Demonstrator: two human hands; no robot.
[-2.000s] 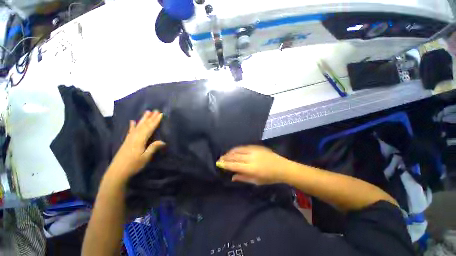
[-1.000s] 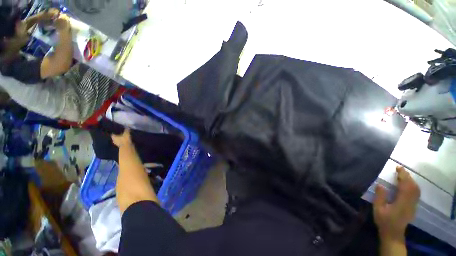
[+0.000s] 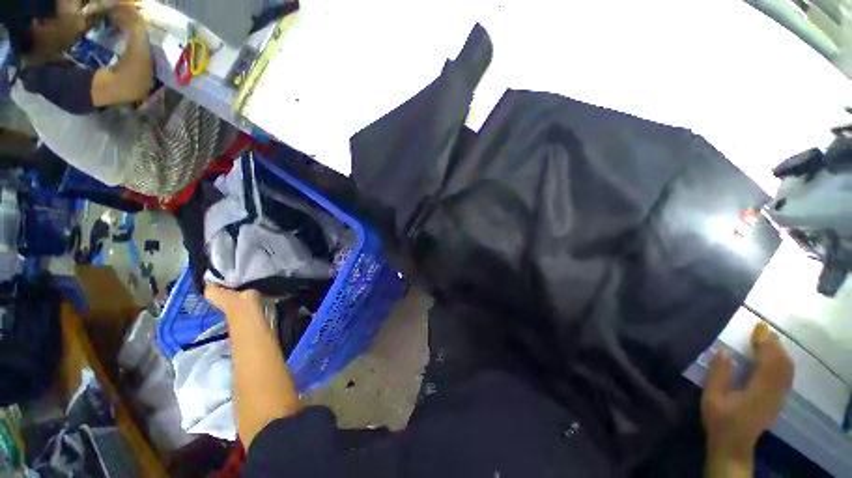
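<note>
A wide black garment panel (image 3: 598,205) lies across the white machine table (image 3: 654,56) and hangs over its front edge. Its right part is under the lit needle area of the sewing machine (image 3: 822,201). My left hand (image 3: 232,297) is in the blue basket (image 3: 350,308) at the left, on a heap of pale grey and black pieces (image 3: 271,243); its fingers are partly hidden by the cloth. My right hand (image 3: 752,387) is at the table's front edge, right of the black panel, fingers apart and empty, with a yellowish cover on a fingertip.
Another worker (image 3: 84,103) sits at the upper left. Red-and-yellow scissors (image 3: 192,60) lie on the table near that worker. Red basket edges show behind the blue basket. A brown board (image 3: 103,383) stands at the lower left. White cloth (image 3: 207,387) hangs at the basket's near side.
The view has swung left from the machine to the basket. My left hand left the black panel for the basket, where grey and black pieces are now lifted. My right hand moved off the panel.
</note>
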